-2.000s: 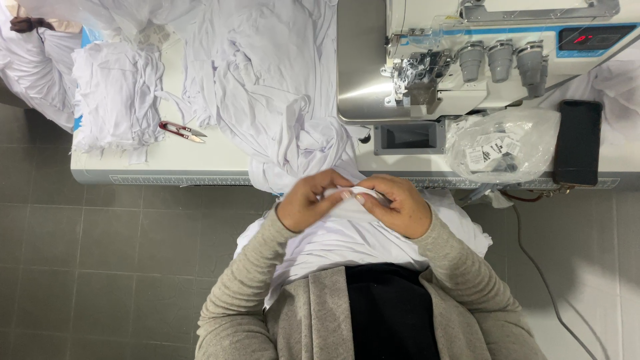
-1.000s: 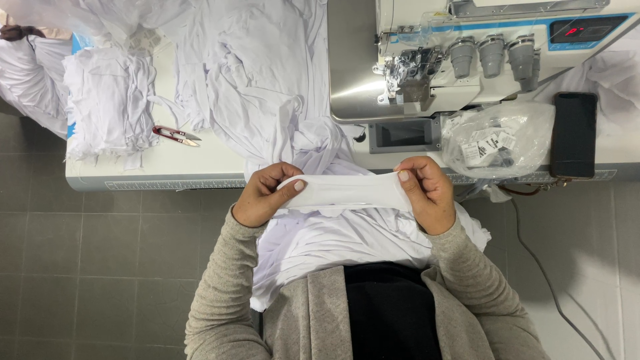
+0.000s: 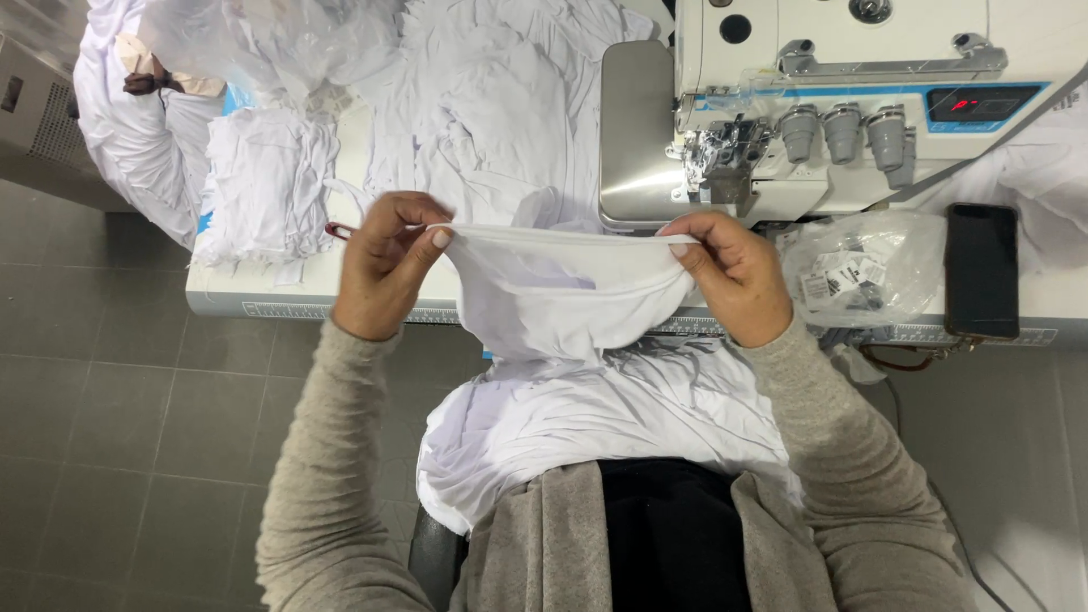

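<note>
A thin white fabric piece (image 3: pixel 561 297) is stretched by its upper edge between both hands, above the front edge of the table. My left hand (image 3: pixel 387 263) pinches its left end between thumb and fingers, and my right hand (image 3: pixel 731 272) pinches the right end. The piece hangs in folds toward a heap of white fabric (image 3: pixel 612 416) on the lap. Behind the hands, more white fabric (image 3: pixel 493 110) covers the table. Thread snips (image 3: pixel 340 230) with a red handle lie just beyond my left hand, which mostly hides them.
A sewing machine (image 3: pixel 816 51) with a metal plate (image 3: pixel 642 136) stands at the back right. Near it are a clear plastic bag (image 3: pixel 867 272) of printed labels and a black phone (image 3: pixel 982 272). A stack of white fabric pieces (image 3: pixel 268 183) lies at the left, beside a ruler-marked table edge (image 3: pixel 280 308).
My hands were close together two seconds ago, then spread with a narrow folded band between them. Now they are held higher, over the table edge, and the fabric hangs open below its upper edge.
</note>
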